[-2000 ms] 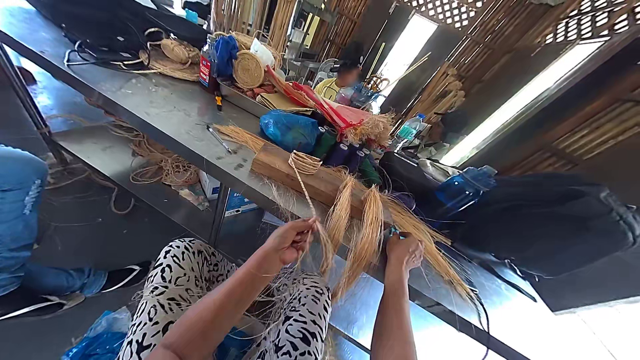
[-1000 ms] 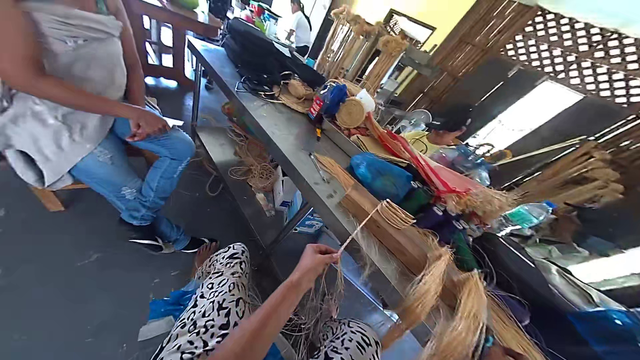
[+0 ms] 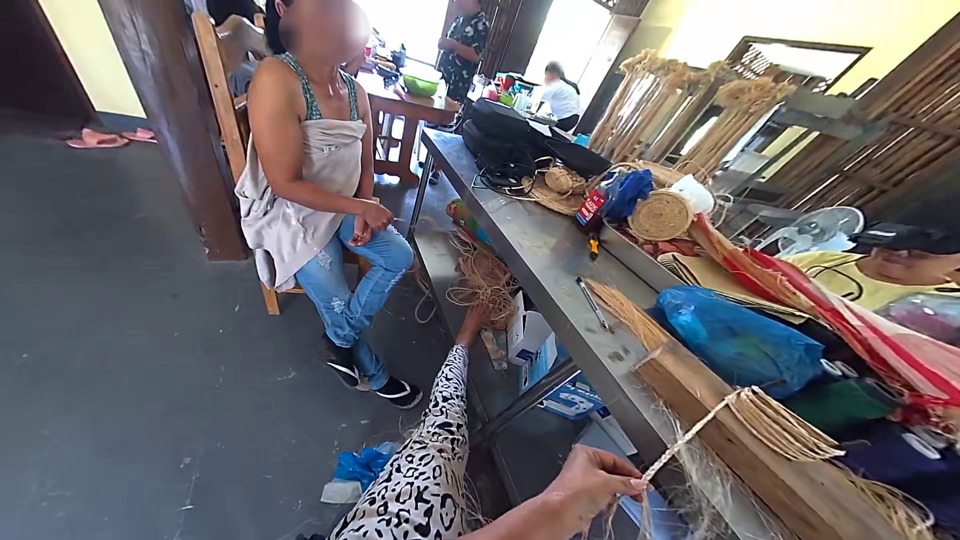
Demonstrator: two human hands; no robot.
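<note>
Near the bottom, my left hand point(image 3: 589, 484) pinches the end of a thin braided cord of pale plant fibre point(image 3: 682, 444) between thumb and fingertips. Loose strands hang below the fingers. From there the braid runs up and right to several loops of cord point(image 3: 784, 429) wound around a long wooden block point(image 3: 739, 457) on the metal table. Loose straw-coloured fibre point(image 3: 626, 311) sticks out at the block's upper end. My right hand is not in view.
On the metal table point(image 3: 510, 240) are a pen point(image 3: 593, 303), a red bottle point(image 3: 591, 208), a blue plastic bag point(image 3: 735, 337) and a fibre coil point(image 3: 660, 215). My foot point(image 3: 471, 324) rests near tangled fibre on the lower shelf. Someone in jeans point(image 3: 322, 180) sits at left; another person is across the table.
The view has swung far to the left. My right hand, seen two seconds ago near the hanging fibre bundles, has left the view. My left hand still pinches the braid.
</note>
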